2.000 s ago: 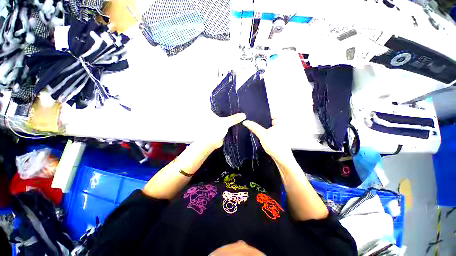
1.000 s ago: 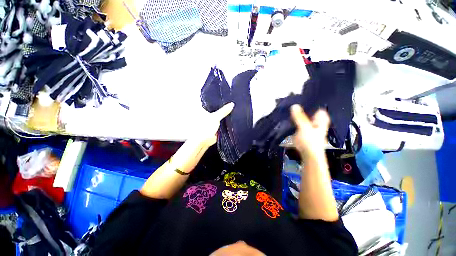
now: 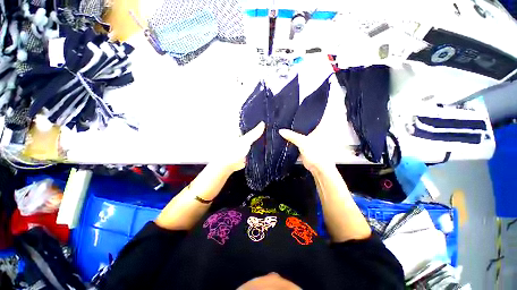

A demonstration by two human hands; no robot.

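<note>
Dark navy cut pieces [image 3: 276, 110] are fanned between my hands over the table's front edge, with pointed tips towards the sewing machine's needle area [image 3: 278, 61]. My left hand [image 3: 245, 148] holds their left side, thumb on top. My right hand [image 3: 306, 150] holds their right side, thumb on top. The fingers under the pieces are hidden. A further stack of dark pieces [image 3: 371, 107] lies on the table to the right of my right hand.
A tied striped bundle [image 3: 85, 79] lies at left. Checked pieces [image 3: 229, 20] with a light blue piece [image 3: 190, 34] lie at the back. Black ring handles [image 3: 392, 150] are at the right front edge. Blue crates [image 3: 116, 226] stand below the table on both sides.
My right hand has come back left from the stack at right and now holds the dark pieces with my left hand. The pieces are fanned into several pointed leaves.
</note>
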